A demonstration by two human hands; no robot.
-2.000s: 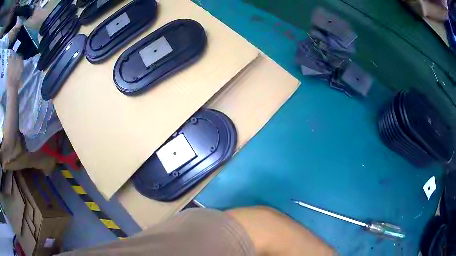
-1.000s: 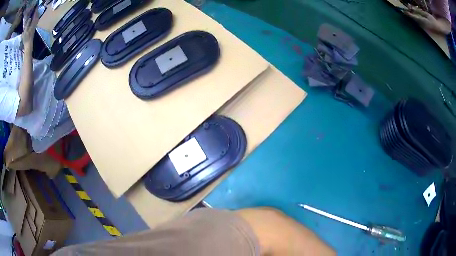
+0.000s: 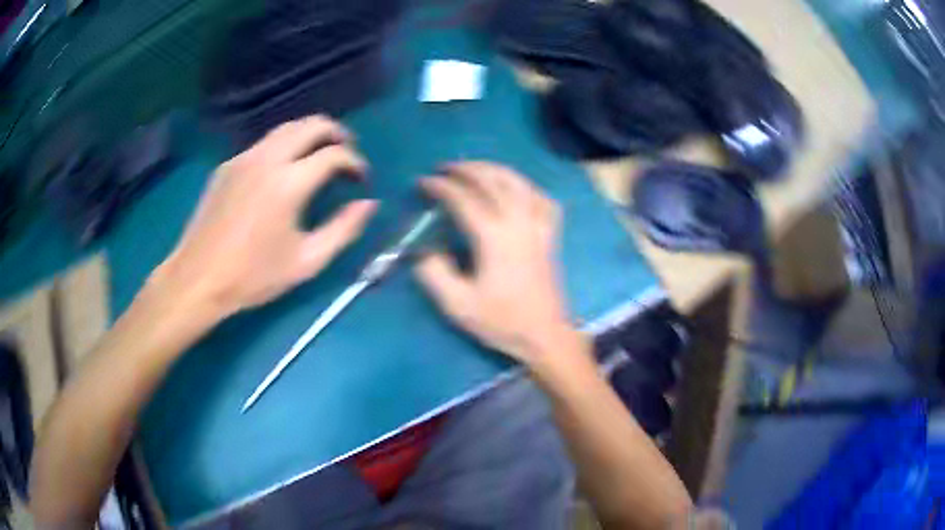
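The screwdriver (image 3: 311, 336) points down-left across the green mat, its handle between the fingers and thumb of my right hand (image 3: 495, 254). The image is blurred, and I cannot tell if that hand grips the handle or only hovers around it. My left hand (image 3: 271, 212) is over the mat to the left of the handle, empty, fingers curved and thumb apart. A small white square (image 3: 453, 81) lies on the mat beyond my hands.
Stacked black ovals (image 3: 301, 62) stand at the back. Blurred dark plates (image 3: 109, 176) lie at the left. Black ovals (image 3: 663, 83) are heaped on cardboard at the right. Cardboard (image 3: 78, 311) shows at the left edge. A carton (image 3: 722, 388) with black pieces is below the bench's right edge. A blue thing (image 3: 865, 476) is lower right.
The view has swung right, from the ovals laid out on cardboard at the left to the screwdriver area. Both hands now show, where only a forearm showed before.
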